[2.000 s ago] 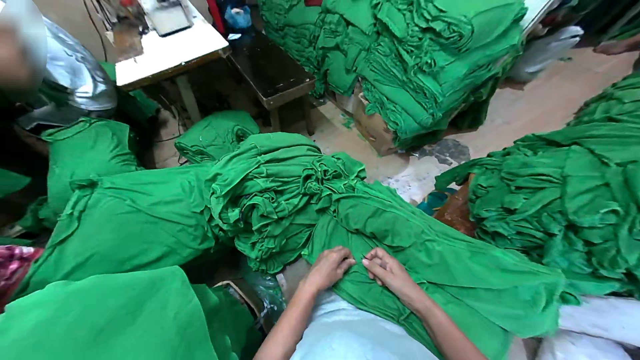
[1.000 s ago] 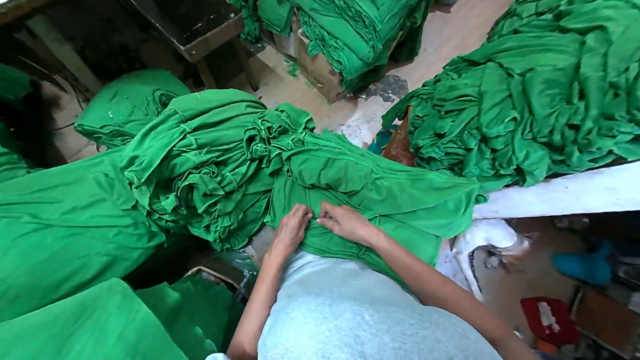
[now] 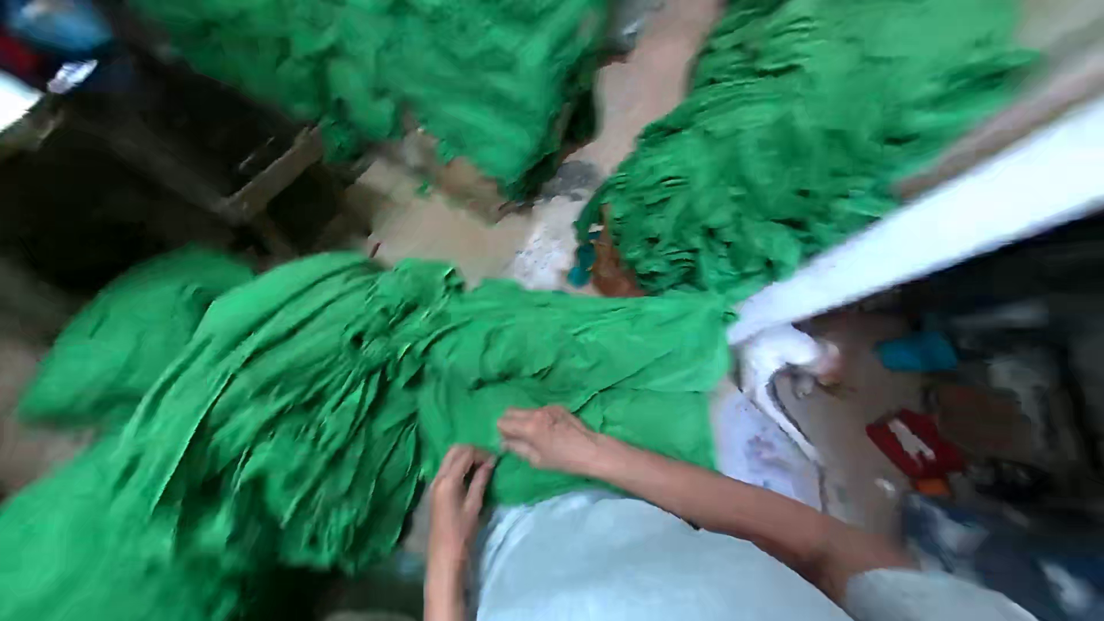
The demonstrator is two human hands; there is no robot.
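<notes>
Green fabric [image 3: 595,345] lies across my lap, gathered at the left into a crumpled bundle [image 3: 285,405]. My left hand [image 3: 463,479] is at the near edge of this fabric, its fingers bent over the cloth beside the bundle. Just right of it, my right hand [image 3: 543,438] rests on the same cloth with fingertips curled together. The two hands are close but apart. Blur and the curled fingers hide whether either one pinches the fabric.
Large piles of green fabric stand at the top centre [image 3: 414,69] and upper right [image 3: 759,164]. A dark wooden bench [image 3: 267,181] is at the upper left. A white table edge [image 3: 931,224] runs along the right, above scattered items, including a red cloth [image 3: 914,444], on the floor.
The view has shifted and is now blurred. My hands, close together at the fingertips one second ago, are now slightly apart on the green fabric.
</notes>
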